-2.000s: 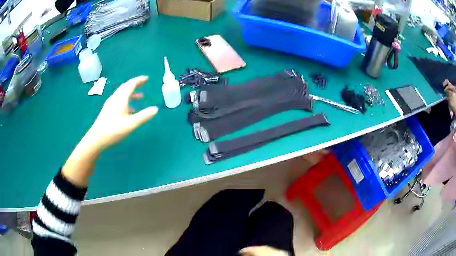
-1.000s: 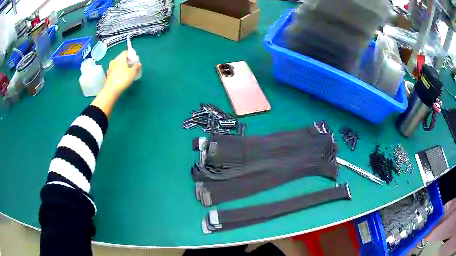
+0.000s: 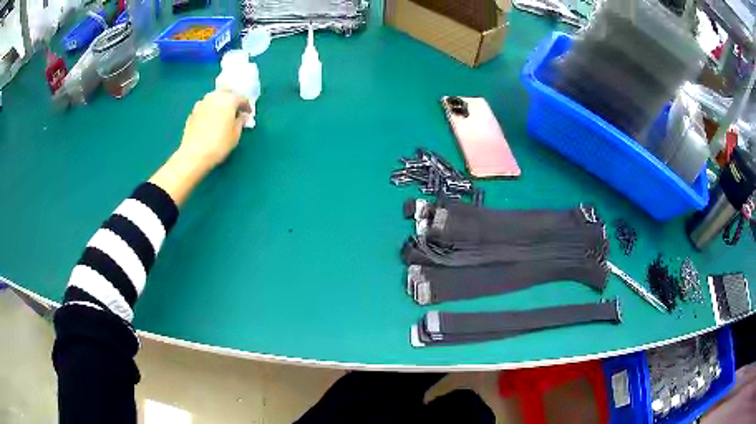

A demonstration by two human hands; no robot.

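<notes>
My left hand (image 3: pixel 214 128), in a striped sleeve, reaches across the green bench. Its fingers are bent beside a wide white bottle (image 3: pixel 240 76) with a flipped-open lid. A bit of white shows at the fingertips; whether they grip it is unclear. A pointed white squeeze bottle (image 3: pixel 310 74) stands upright to the right, untouched. Dark straps (image 3: pixel 514 252) lie stacked with silver-looking ends, and a smaller strap stack (image 3: pixel 522 321) lies nearer the bench edge. Small dark bars (image 3: pixel 431 172) lie in a pile behind them. My right hand is not in view.
A pink phone (image 3: pixel 485 141), an open cardboard box (image 3: pixel 452 29) and a blue basket (image 3: pixel 613 137) lie farther back. White tweezers (image 3: pixel 637 286), a black bits pile (image 3: pixel 661 281) and a steel thermos (image 3: pixel 717 211) are at right. A blue parts bin (image 3: pixel 680 377) is below the edge.
The squeeze bottle, first beside the straps, then held in my left hand, now stands farther back, released. My left hand has moved to the wide bottle. The view has shifted left.
</notes>
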